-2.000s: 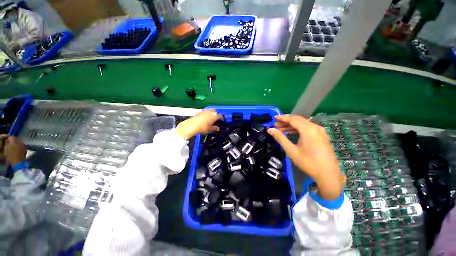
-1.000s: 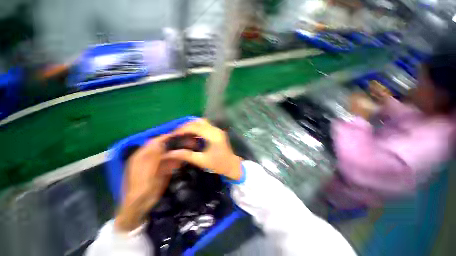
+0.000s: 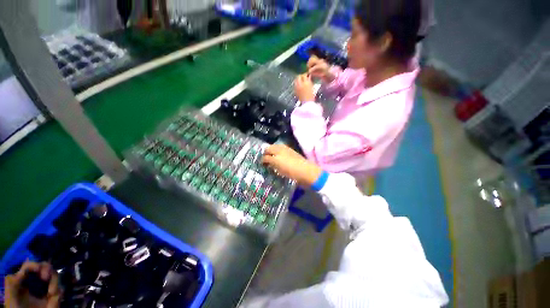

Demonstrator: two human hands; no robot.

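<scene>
My right hand, with a blue band at the wrist, is at the right edge of the clear blister tray of green circuit boards. Its fingertips touch or hover over the tray's edge, and I cannot tell whether they hold a board. My left hand is at the lower left, partly cut off by the picture's edge, over the blue parts bin. Its fingers are curled around a black housing. The bin is full of loose black housings, some with silver-white faces.
A person in a pink smock works at the bench on the right, beside a pile of black parts. The green conveyor belt runs beyond the bin and tray. A grey metal post stands at the left.
The view has swung right. My hands, together over the bin a second ago, are now apart. My right hand has moved to the circuit board tray, while my left stays over the bin.
</scene>
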